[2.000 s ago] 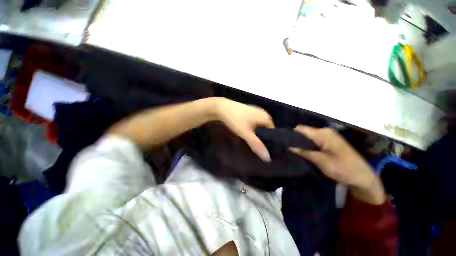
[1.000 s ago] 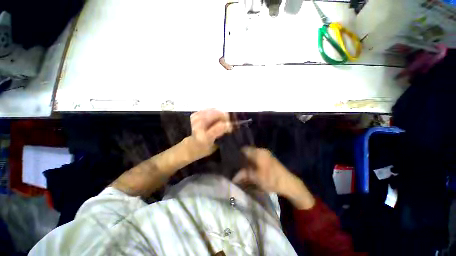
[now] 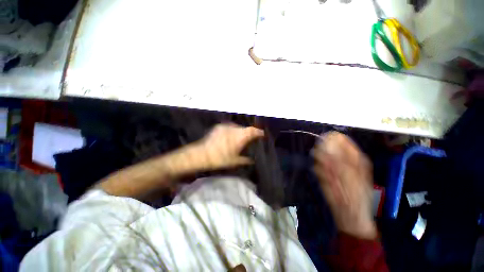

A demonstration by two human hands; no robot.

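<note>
My left hand (image 3: 231, 144) is over my lap just below the table's front edge. Its fingers are closed on a dark garment piece (image 3: 265, 159), blurred and partly hidden by hair hanging across the view. My right hand (image 3: 342, 164) is to the right, blurred, with its fingers closed. A thin pale thread (image 3: 300, 132) runs from the right fingertips towards the cloth at the left hand; its left end is hard to see.
The white table (image 3: 159, 64) spans the top. Scissors with green and yellow handles (image 3: 395, 48) lie on it at the right. A small brown tab (image 3: 255, 56) is at the machine bed's corner. A red bin (image 3: 26, 149) with white paper is at the left, a blue frame (image 3: 398, 178) at the right.
My right hand has moved right and up, away from the left hand and the cloth. A thin thread now shows stretched between them. The view has shifted slightly.
</note>
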